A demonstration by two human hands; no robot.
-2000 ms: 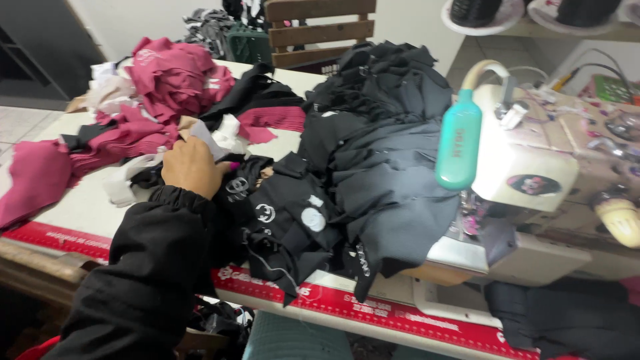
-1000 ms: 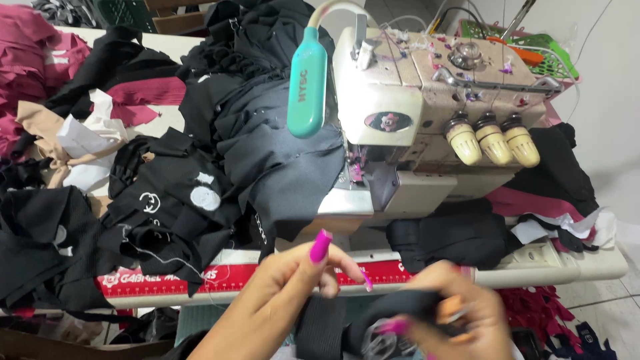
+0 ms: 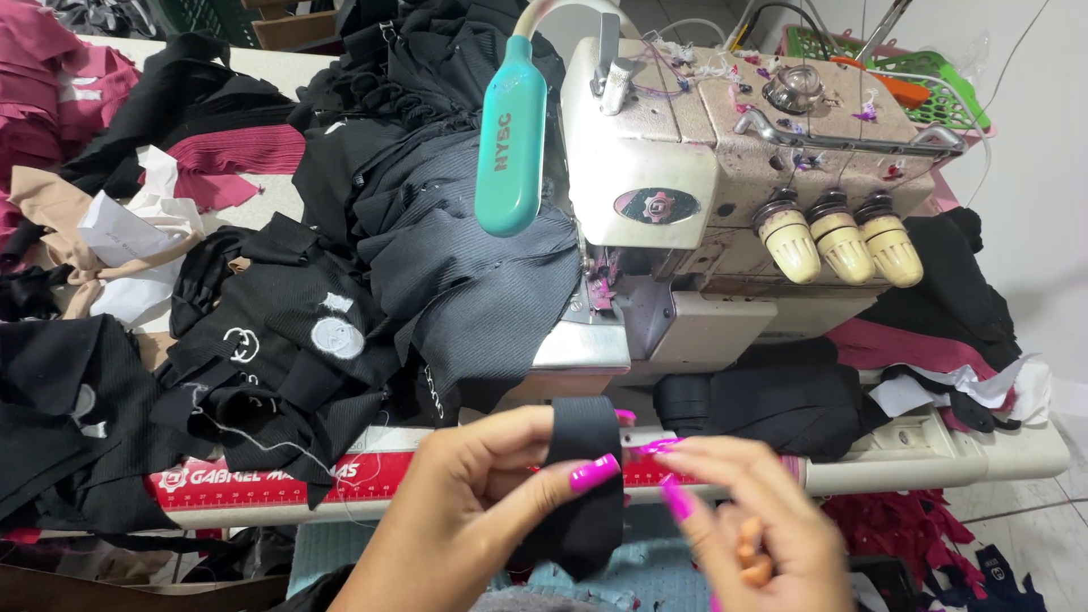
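My left hand (image 3: 501, 501) holds a black ribbed fabric piece (image 3: 586, 476) between thumb and fingers, in front of the sewing machine. Close to its right edge, my right hand (image 3: 756, 527) has its fingertips at a small pale piece (image 3: 646, 437) beside the fabric. An orange-handled tool (image 3: 752, 552), partly hidden, is tucked in the right palm. Just behind the hands stands an overlock sewing machine (image 3: 646, 170) with a teal lamp (image 3: 512, 140) at its left. Grey-black ribbed fabric (image 3: 476, 280) lies up against the machine's plate.
Black pieces with white embroidery (image 3: 280, 340) and pink fabric (image 3: 42, 110) cover the table at left. A folded black bundle (image 3: 765, 399) lies at right. Red measuring tape (image 3: 280, 480) runs along the front edge. A green basket (image 3: 926, 85) stands behind the machine.
My left hand was at the cloth pile on the left two seconds ago. Both hands are now in front of the machine with the black piece. The view has shifted right.
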